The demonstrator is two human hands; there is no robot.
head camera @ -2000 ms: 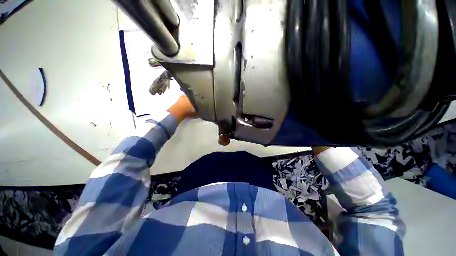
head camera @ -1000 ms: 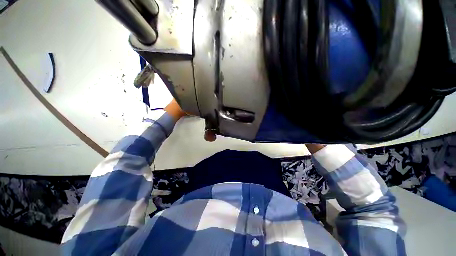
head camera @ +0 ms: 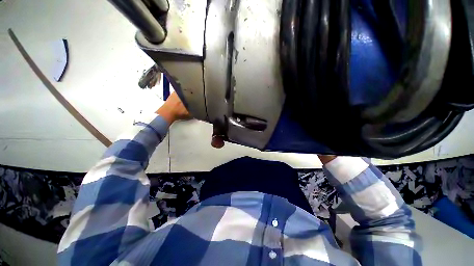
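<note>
The cutting machine (head camera: 244,67) fills the upper middle and right, with a silver front, blue motor body and black cable coiled round it. A small orange-brown knob (head camera: 218,141) sits at its lower front. My left hand (head camera: 175,108) shows only at the wrist and back; its fingers are hidden behind the machine. A short dark-edged strip of the lay (head camera: 166,87) shows beside it. Of my right hand, only a sliver at the wrist (head camera: 327,158) shows under the motor; the rest is hidden. The knife and base plate are hidden.
A small metal part (head camera: 149,77) shows left of the machine. A curved white piece with a dark edge (head camera: 61,60) and a long brown strip (head camera: 60,96) lie on the off-white table (head camera: 31,122). Black and white scraps (head camera: 31,192) are heaped below the table edge.
The machine has shifted left in view overall. The curved piece and brown strip appear further right and higher. Less of the lay's dark edge shows beside my left hand.
</note>
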